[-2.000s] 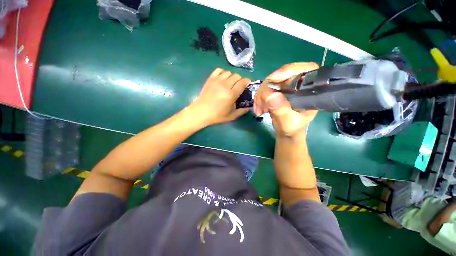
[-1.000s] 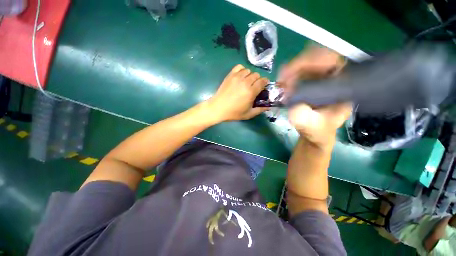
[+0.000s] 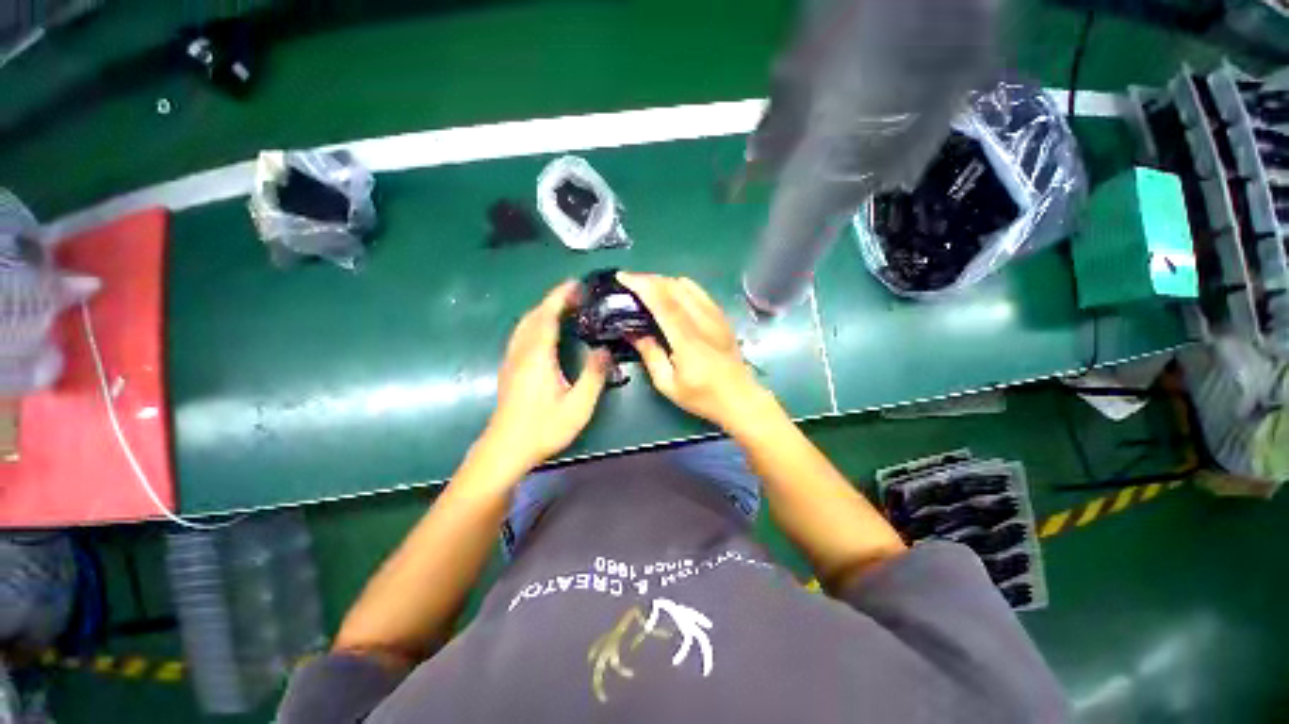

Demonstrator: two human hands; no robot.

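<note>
A glossy black unit housing (image 3: 611,311) is held between both hands over the green bench top. My left hand (image 3: 544,375) grips its left side. My right hand (image 3: 693,347) grips its right side. The fingers partly hide it. A small dark piece shows just below it, between the hands. The power screwdriver (image 3: 848,156) hangs free and blurred to the right of my right hand, its tip low over the bench. The screw pile (image 3: 510,222) and the screw bag (image 3: 580,207) lie beyond the hands.
A small parts bag (image 3: 314,208) lies at the back left, near the red mat (image 3: 120,382). A large parts bag (image 3: 961,205), a green box (image 3: 1135,241) and stacked trays (image 3: 1227,184) are on the right. Another tray (image 3: 968,523) with black units is below the bench edge.
My right hand has let go of the screwdriver, which now hangs to the right. Both hands now hold the housing. The view has turned and shifted, showing more of the bench.
</note>
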